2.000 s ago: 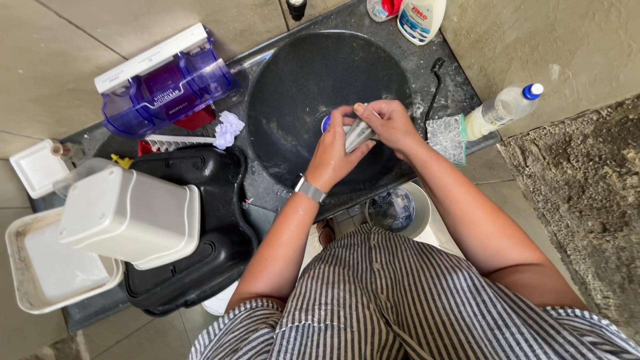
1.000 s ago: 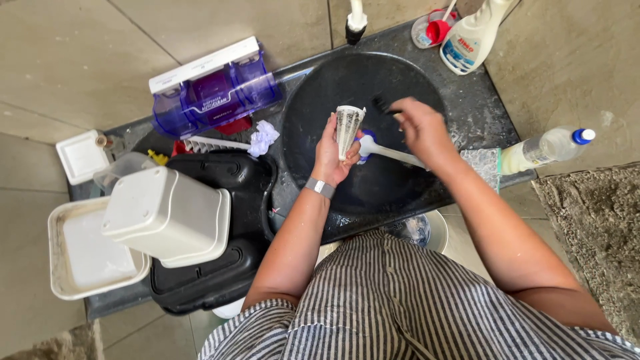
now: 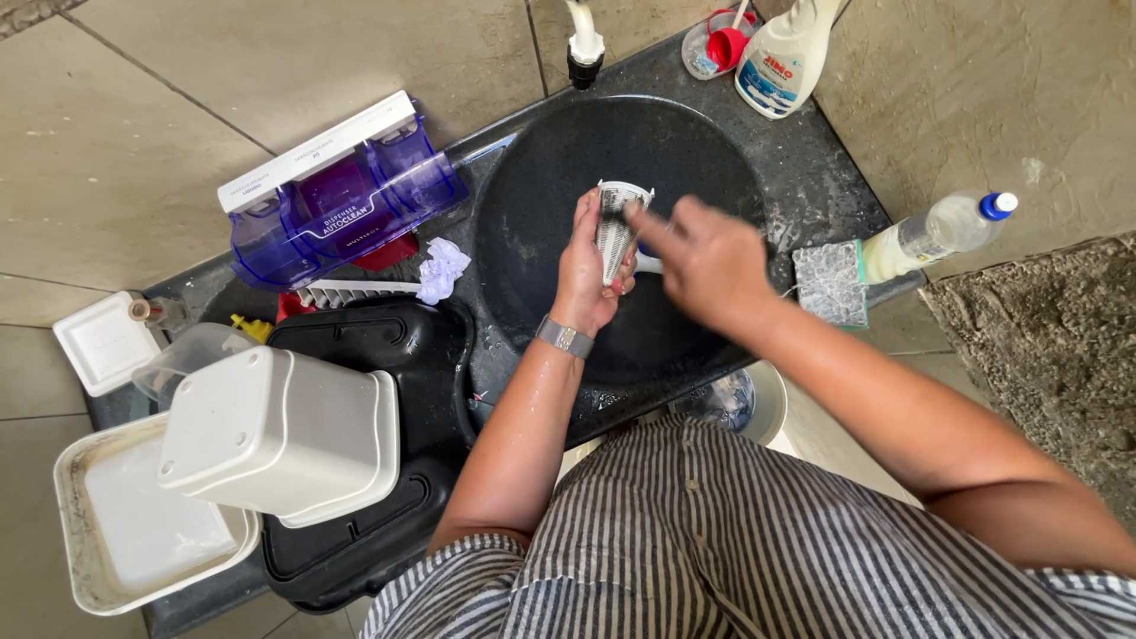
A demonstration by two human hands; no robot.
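Observation:
My left hand (image 3: 587, 271) holds a cone-shaped slotted plastic filter (image 3: 616, 226), wide end up, over the round black sink basin (image 3: 550, 160). My right hand (image 3: 714, 257) is blurred at the filter's right side, its fingertips by the rim and something dark there; whether it holds a small dark brush, I cannot tell. Behind the hands, partly hidden, lies a white-handled thing with a blue part (image 3: 648, 259) in the basin. Above the basin hangs a white faucet with a black tip (image 3: 585, 62).
A purple dispenser (image 3: 346, 195), a black plastic tray (image 3: 417, 355), an upturned white bin (image 3: 275, 435) and a white basin (image 3: 75, 550) crowd the left. A sponge (image 3: 830, 282), a clear bottle (image 3: 941, 232) and a spray bottle (image 3: 785, 58) stand right. A bucket (image 3: 774, 404) is below the counter.
My right hand has come from the right of the filter to its rim. Two seconds ago both hands were together around a light-coloured object. The view has shifted.

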